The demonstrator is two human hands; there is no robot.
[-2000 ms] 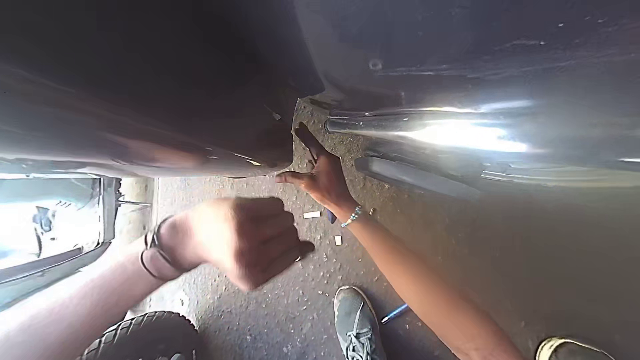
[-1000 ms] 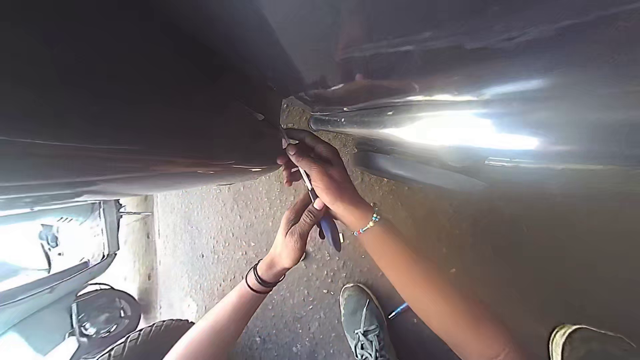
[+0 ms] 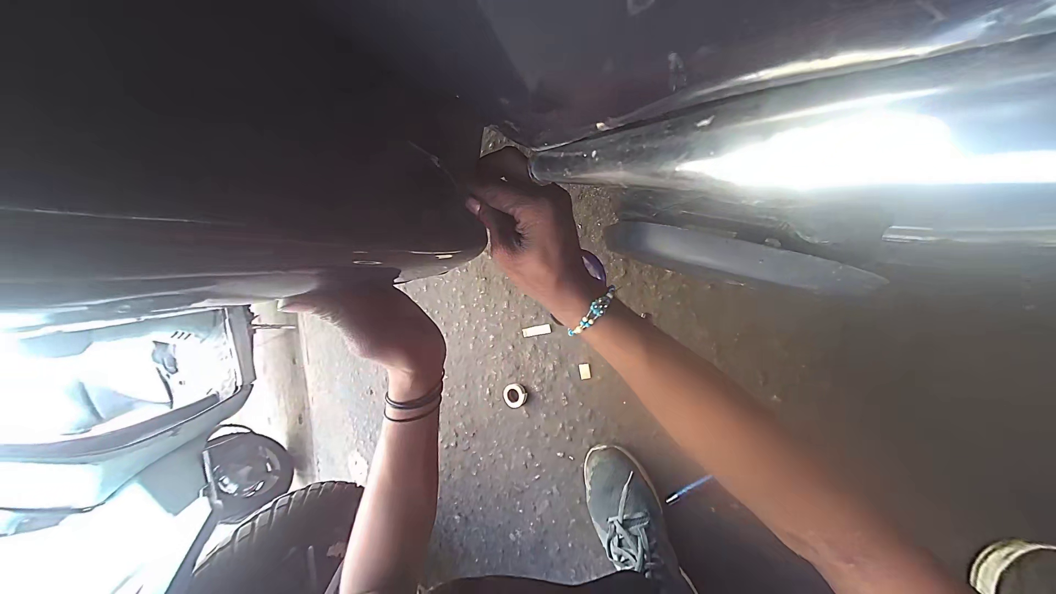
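Note:
Two dark glossy vehicle body panels meet at a narrow gap near the centre. My left hand (image 3: 375, 322) is under the lower edge of the left panel (image 3: 247, 231), its fingers partly hidden by that edge. My right hand (image 3: 532, 227) is at the gap, beside the end of the shiny rounded sill on the right (image 3: 784, 148). Its fingers are curled against the left panel's edge. Part of a blue-purple tool handle (image 3: 592, 266) shows behind my right wrist; the rest of the tool is hidden.
On the rough ground lie a roll of tape (image 3: 515, 395), two small pale pieces (image 3: 536, 331) and a blue pen-like item (image 3: 689, 488). A grey shoe (image 3: 623, 503) stands below. At the lower left are a tyre (image 3: 276, 536) and another vehicle's headlight (image 3: 124, 371).
My left hand has left my right hand and moved left, under the panel's edge. My right hand remains at the gap. The view has shifted closer.

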